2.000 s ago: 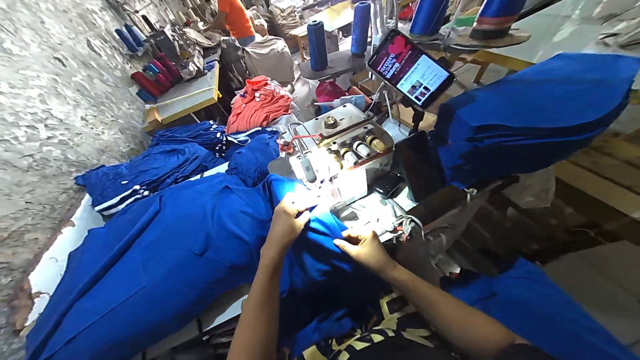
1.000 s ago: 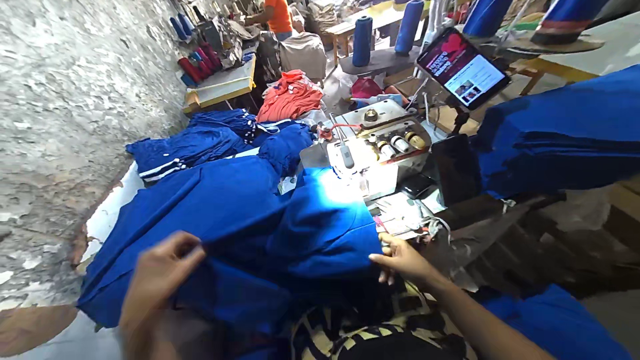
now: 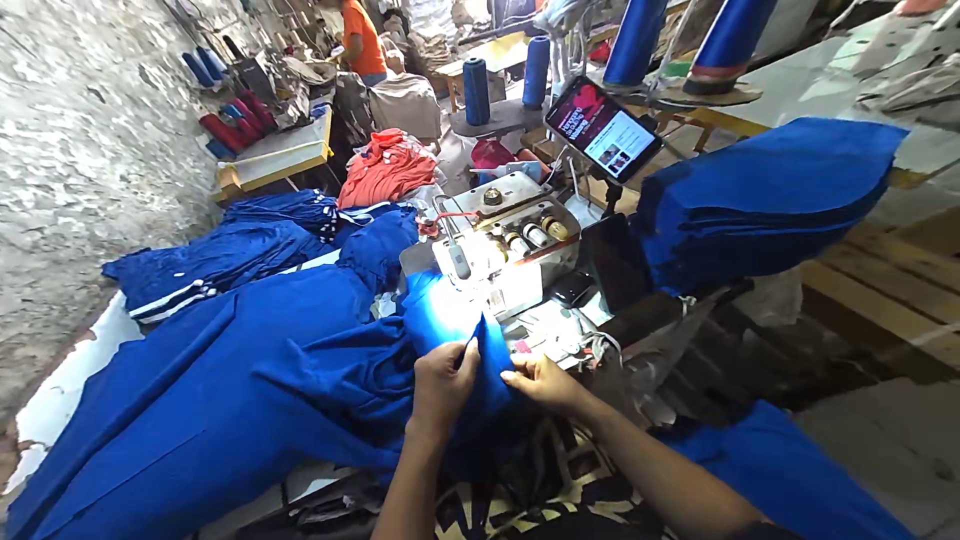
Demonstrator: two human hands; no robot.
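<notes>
Blue fabric [image 3: 247, 375] spreads over the left of the work table and runs up to the presser foot area of an overlock sewing machine [image 3: 517, 217]. My left hand [image 3: 444, 379] pinches a raised fold of it between thumb and fingers, just in front of the machine. Close by on the right, my right hand [image 3: 541, 381] grips the fabric's edge. A bright lamp glare washes out the needle area, so the needle and foot cannot be made out. The machine's thread tension knobs [image 3: 536, 235] face me.
A stack of cut blue fabric [image 3: 765, 195] lies to the right, beside a phone [image 3: 604, 129] on a holder. Blue garments with white stripes [image 3: 217, 247] and a coral garment pile [image 3: 390, 169] lie behind. Thread cones [image 3: 475, 91] stand farther back. A person in an orange top [image 3: 363, 41] is in the background.
My left hand, out on the fabric at the left one second ago, is now close to my right hand near the machine. The fabric at the left has become more bunched.
</notes>
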